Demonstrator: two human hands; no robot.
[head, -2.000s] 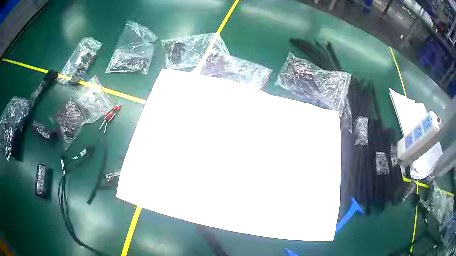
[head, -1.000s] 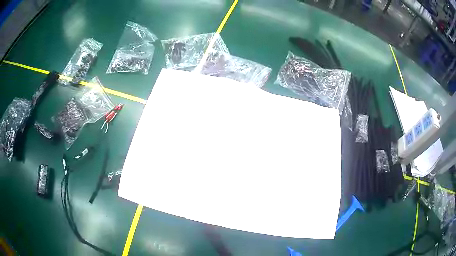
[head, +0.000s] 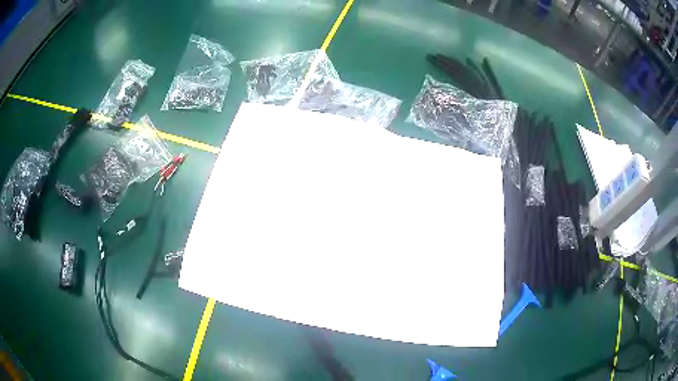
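Note:
No hand is in view. A large glaring white paper sheet (head: 349, 223) lies on the green table in front of me. Long black sleeve lengths (head: 543, 245) lie along its right edge, some with clear film around them. A blue plastic tool (head: 522, 306) lies at the sheet's lower right corner, partly hidden. A second blue piece (head: 440, 370) is cut off by the bottom edge. Thin black cables (head: 102, 298) curve at the lower left. Red-tipped leads (head: 171, 170) with white ends lie left of the sheet.
Clear plastic bags (head: 199, 78) with dark parts lie behind and left of the sheet. A film-wrapped black bundle (head: 68, 266) lies at the left. A white socket strip (head: 623, 190) is by a white post at right, over white papers (head: 595, 152). Benches stand beyond the table.
The view has shifted slightly, so more of the second blue piece shows at the bottom edge. Nothing on the table has clearly moved.

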